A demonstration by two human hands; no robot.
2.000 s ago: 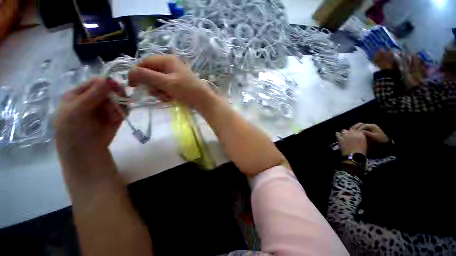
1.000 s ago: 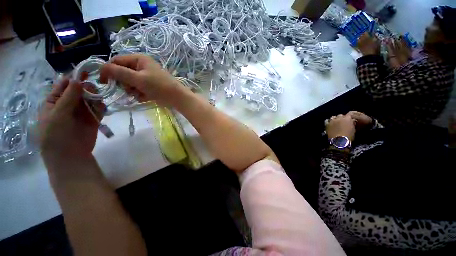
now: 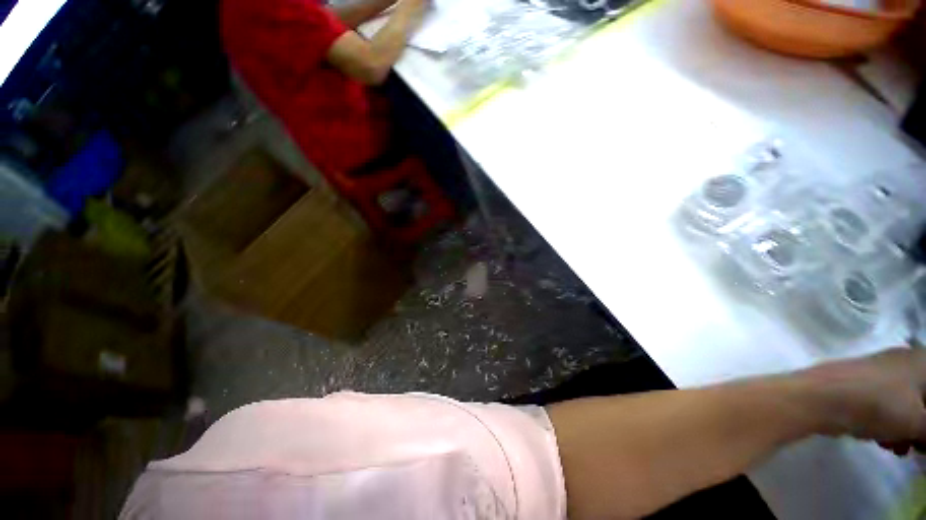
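Observation:
My left hand (image 3: pixel 881 398) is at the right edge, blurred and partly cut off; its fingertips and anything in them cannot be made out. My bare left forearm reaches across the table's front edge from a pink sleeve. Clear plastic trays with coiled white cables (image 3: pixel 777 249) lie on the white table (image 3: pixel 609 152), just beyond my left hand. My right hand is out of the picture.
An orange basket (image 3: pixel 812 25) stands at the far right. Yellow tape (image 3: pixel 482 102) crosses the table near a person in red (image 3: pixel 305 81). A red stool (image 3: pixel 401 198) and open cardboard cartons (image 3: pixel 294 249) stand on the littered floor.
The view has swung far left. The cable pile, phone, yellow strip and right-side neighbours have left the picture, as have my right hand and the coiled cable.

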